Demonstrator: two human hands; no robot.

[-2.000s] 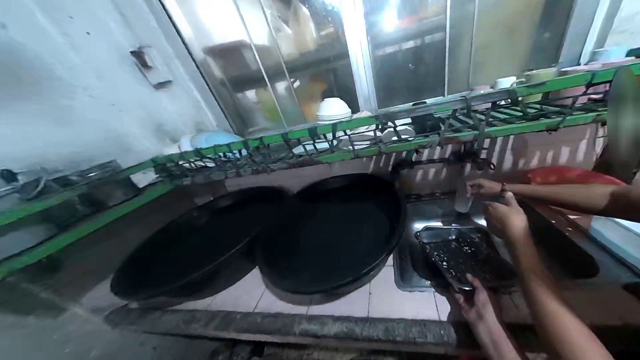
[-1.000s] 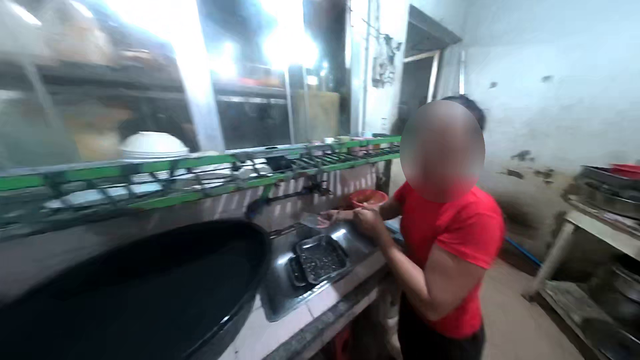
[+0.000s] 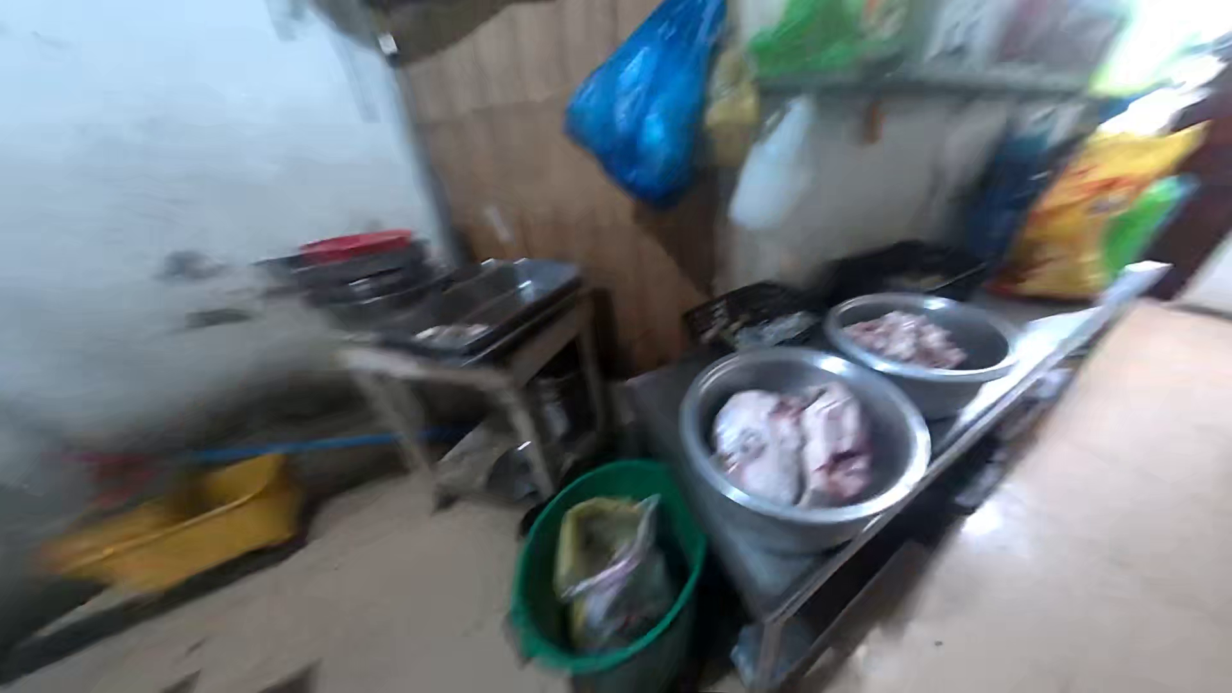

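Neither my left hand nor my right hand shows in the head view, so what they hold cannot be seen. Two metal bowls stand on a low metal table at the right. The nearer metal bowl (image 3: 707, 472) holds large pieces of raw meat (image 3: 760, 448); the farther metal bowl (image 3: 996, 361) holds smaller pieces of raw meat (image 3: 905, 339). On the floor beside the table is a green bin (image 3: 527, 587) with plastic bags (image 3: 626, 577) inside. The picture is blurred.
A yellow container (image 3: 212, 515) lies on the floor by the left wall. Metal trays (image 3: 520, 289) and a red basin (image 3: 356, 245) rest on a worn stand (image 3: 500, 380). A blue plastic bag (image 3: 645, 106) hangs above. Black crates (image 3: 751, 313) sit behind the bowls.
The view has swung far to the right, away from the sink, the black basins and the person in a red shirt, to the meat bowls and green bin.
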